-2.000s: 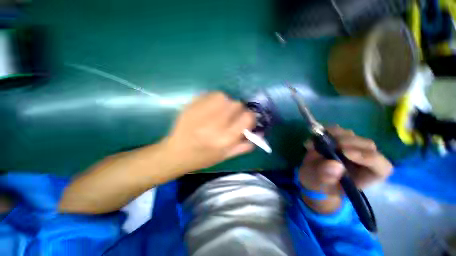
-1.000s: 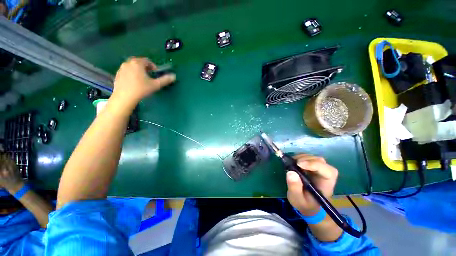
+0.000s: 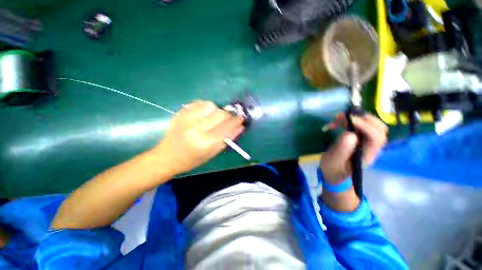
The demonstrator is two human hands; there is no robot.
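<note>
My left hand (image 3: 198, 134) is at the work fixture and holds the tweezers (image 3: 237, 149), whose pale end sticks out below the fingers. A device housing (image 3: 239, 109) lies at its fingertips on the fixture, partly hidden and blurred. My right hand (image 3: 353, 140) holds the soldering iron (image 3: 355, 105) upright in the picture, its tip over the mouth of the brown tip-cleaning pot (image 3: 330, 52). The thin solder wire (image 3: 124, 94) runs across the mat to my left hand.
The solder spool (image 3: 17, 76) stands at the left. One waiting unit (image 3: 97, 25) lies at the upper left. The dark fume fan (image 3: 296, 21) is at the top. The yellow tray (image 3: 384, 79) with black items is at the right. A person's blue sleeve shows at the right edge.
My left hand has come back from the upper left to the fixture and now holds the tweezers there. My right hand has moved the iron from beside the fixture to the pot. The view has shifted.
</note>
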